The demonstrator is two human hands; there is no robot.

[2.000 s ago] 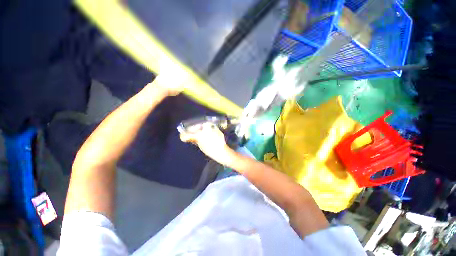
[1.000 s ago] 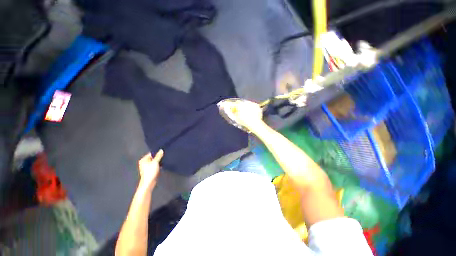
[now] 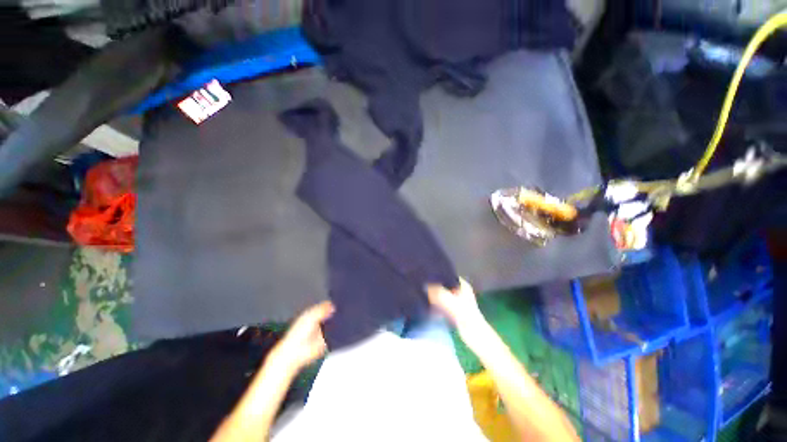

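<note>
Dark navy trousers (image 3: pixel 367 233) lie on the grey padded table (image 3: pixel 224 207), their wide end at the near edge against my body, the legs running away to the upper left. My left hand (image 3: pixel 304 335) grips the left side of the wide end. My right hand (image 3: pixel 456 304) grips its right side. The steam iron (image 3: pixel 533 214), silver with a tan-brown handle, rests on the table at the right, with no hand on it.
A dark crumpled pile (image 3: pixel 457 30) lies at the far edge. A yellow hose (image 3: pixel 729 99) rises at the right. Blue crates (image 3: pixel 639 324) stand on the floor at right. A red bag (image 3: pixel 105 207) and printed card (image 3: pixel 204 101) are at the left. Yellow cloth (image 3: pixel 490 406) is below.
My right hand has let go of the iron, which now rests at the right, and holds the trousers. My left hand has also taken hold. The trousers' wide end is nearer my body. The view has turned.
</note>
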